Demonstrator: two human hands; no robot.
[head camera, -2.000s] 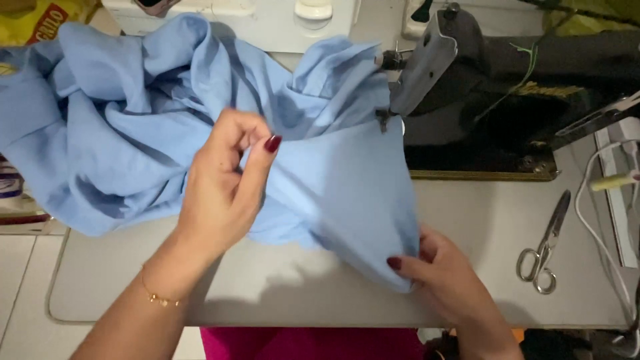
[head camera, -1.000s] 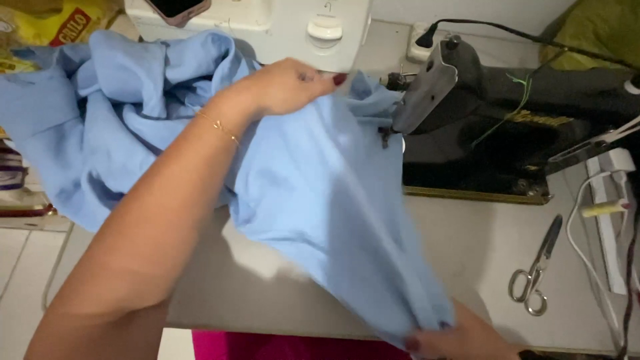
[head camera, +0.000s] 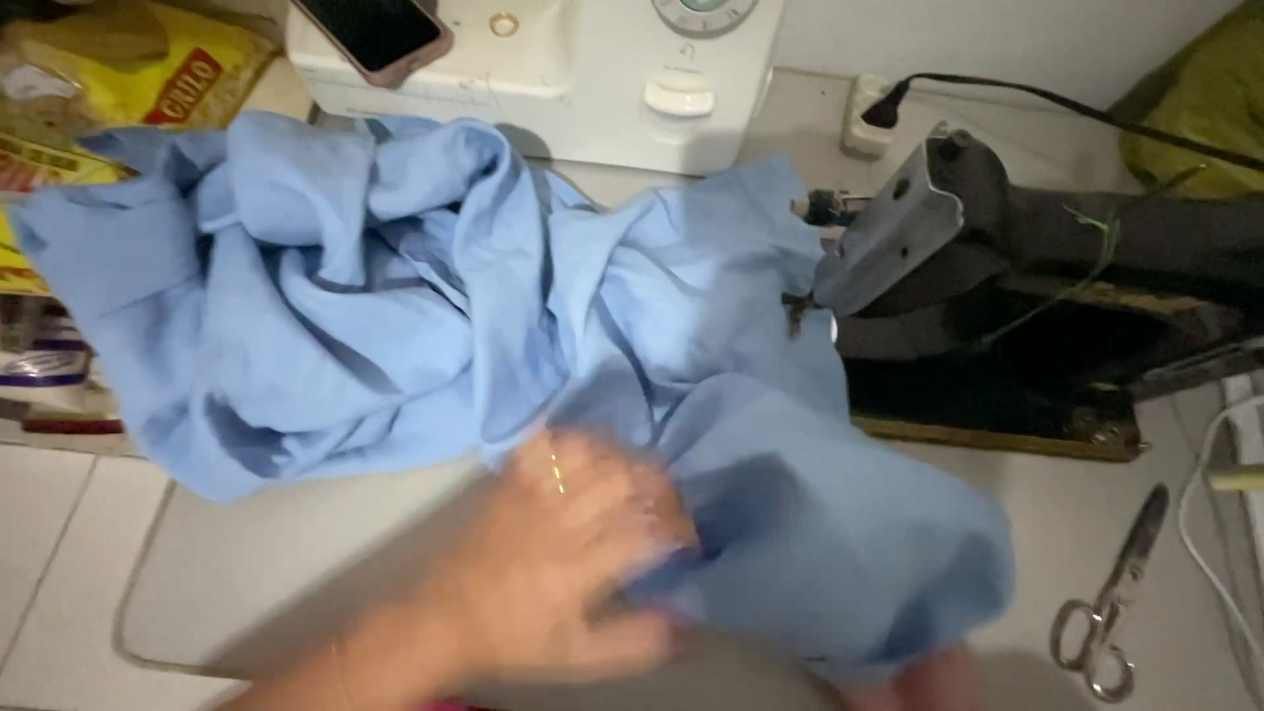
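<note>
A light blue cloth (head camera: 326, 296) lies bunched over the table, its right part under the presser foot (head camera: 798, 311) of a black sewing machine (head camera: 1047, 227). My left hand (head camera: 592, 553), blurred by motion, is at the cloth's lower edge in the middle; whether its fingers grip the fabric cannot be told. At the bottom, my right hand (head camera: 933, 681) is mostly out of frame and blurred, touching the cloth's near right edge; its grip does not show clearly.
Metal scissors (head camera: 1106, 602) lie right on the grey table (head camera: 296, 583). Behind the cloth is a white sewing machine (head camera: 612, 89) with a phone (head camera: 385, 35) on it. A plug (head camera: 884, 104) with a black cord is at the back, yellow packages (head camera: 128, 69) at the left.
My left hand has come down from the cloth's upper part near the presser foot towards the near edge. The stretched cloth has slackened and folded over.
</note>
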